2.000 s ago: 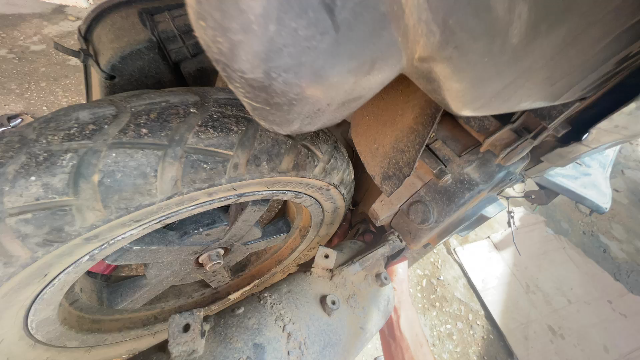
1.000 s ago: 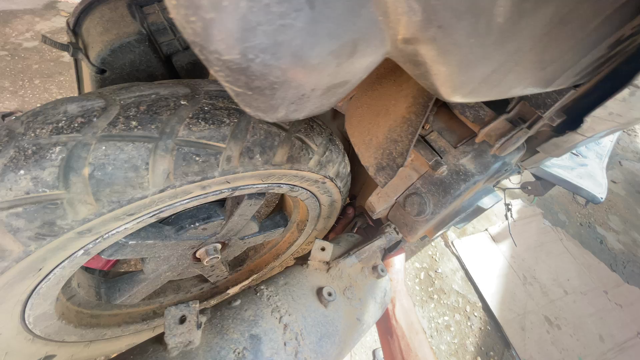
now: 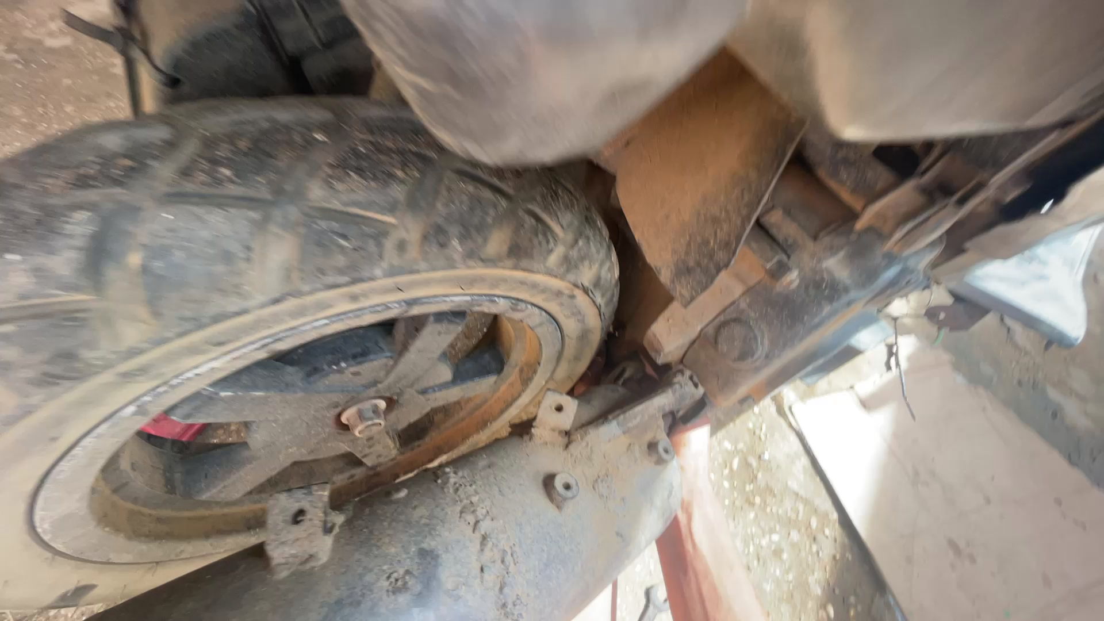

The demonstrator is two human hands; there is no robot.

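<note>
A dirty motorcycle or scooter tyre (image 3: 345, 207) surrounds a spoked wheel rim (image 3: 285, 431), with a nut at its axle (image 3: 366, 417). A grimy exhaust muffler (image 3: 483, 517) with bolt bosses and bracket tabs lies beside the wheel. Right of the tyre is a rusty brown plate (image 3: 707, 172) above a dirty metal frame part (image 3: 759, 336). In the dark gap between tyre and muffler, a small reddish shape may be the fingertips of my right hand (image 3: 591, 379); most of it is hidden, and its grip does not show. My left hand is out of sight.
A large scuffed grey body (image 3: 552, 69) fills the top. A reddish elongated shape (image 3: 711, 552) rises behind the muffler; whether it is an arm or a support is unclear. A wrench (image 3: 654, 602) lies at the bottom, and a pale flat sheet (image 3: 966, 483) is on the gritty ground.
</note>
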